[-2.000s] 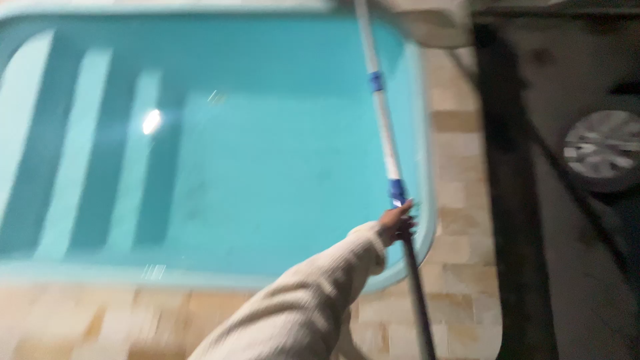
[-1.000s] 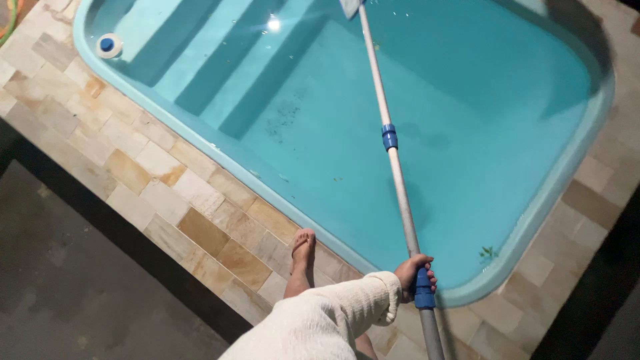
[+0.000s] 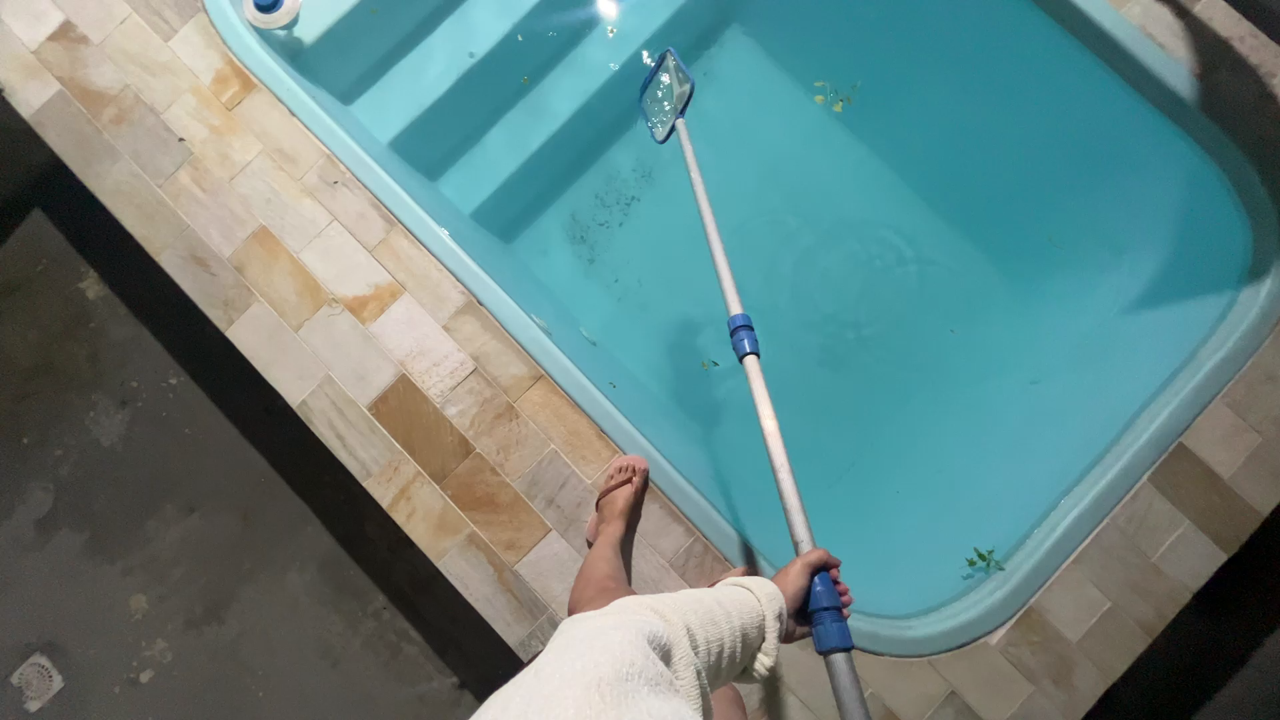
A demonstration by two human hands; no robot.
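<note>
My left hand (image 3: 815,596), in a cream knit sleeve, is closed around a telescopic aluminium pole (image 3: 775,440) at its lower blue plastic collar. A second blue collar (image 3: 743,338) sits midway along the pole. At the far end, a flat skimmer net (image 3: 667,95) with a blue frame and a shiny wet mesh is over the pool by the steps; whether it touches the water cannot be told. The pole's lower end runs out at the bottom edge. My right hand is out of view. Leaves (image 3: 835,96) and a green sprig (image 3: 984,561) lie in the pool.
The pool's pale blue rim (image 3: 575,375) runs beside my sandalled foot (image 3: 620,495) on stone paving (image 3: 410,425). Submerged steps (image 3: 490,95) and a round white-and-blue floater (image 3: 271,10) are at upper left. Dark specks (image 3: 605,215) lie near the steps. Lower grey ground (image 3: 190,480) lies left.
The skimmer net has moved left and closer over the pool since one second ago, and now shows whole. My left hand keeps its hold on the pole. The view has swung strongly since the oldest frame.
</note>
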